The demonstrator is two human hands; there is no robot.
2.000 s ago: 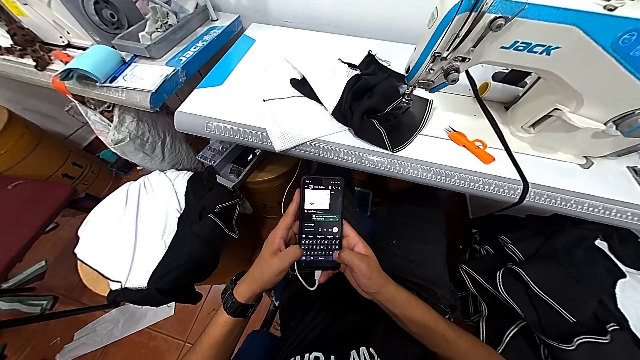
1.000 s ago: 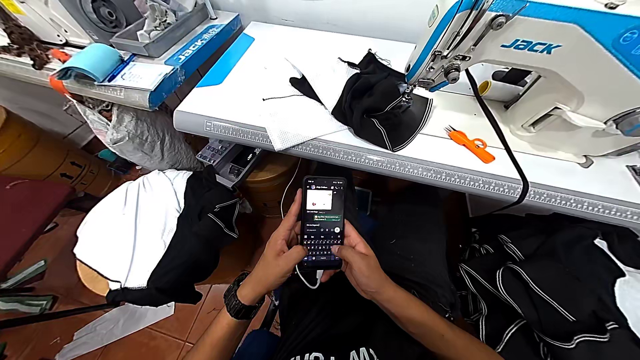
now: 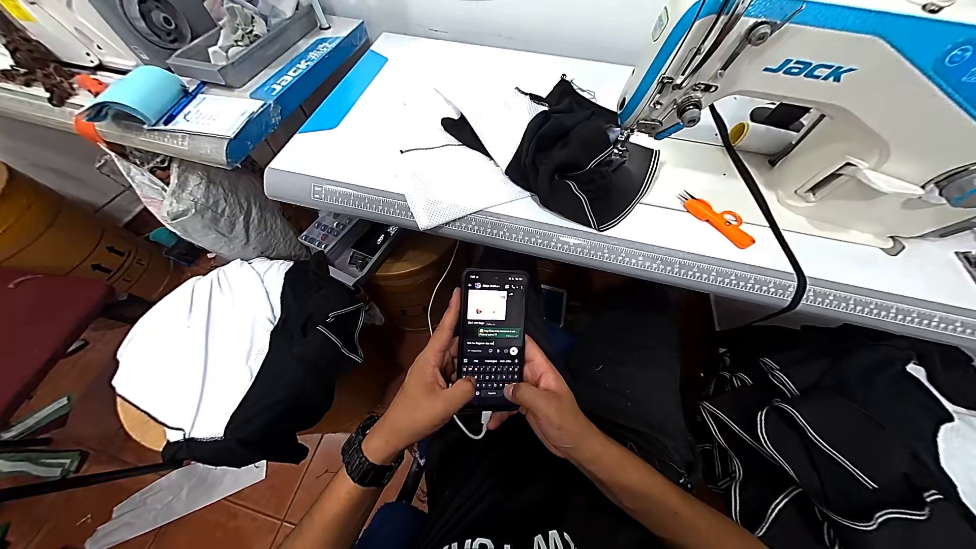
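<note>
A smartphone (image 3: 493, 335) stands upright between my hands, its dark screen showing a chat and an on-screen keyboard. My left hand (image 3: 431, 381) grips its left side, thumb over the keys, with a black watch on the wrist. Around the lower right side is my right hand (image 3: 549, 400), its thumb also at the keys. A white cable (image 3: 471, 435) runs from the phone's lower end. Beyond the phone, black fabric with white stitching (image 3: 572, 152) lies under the needle area of a Jack sewing machine (image 3: 808, 72). Orange thread snips (image 3: 718, 219) rest on the table to its right.
The sewing table's edge (image 3: 564, 244) carries a ruler strip. White and black cloth (image 3: 206, 343) covers a round stool at left. Black garments with white seams (image 3: 823, 435) are heaped at right. A plastic sack (image 3: 221, 206) and an open drawer (image 3: 358, 244) are below the tables.
More text stands in the message field of the phone than a second ago. Both hands stay around the phone, with small thumb movements.
</note>
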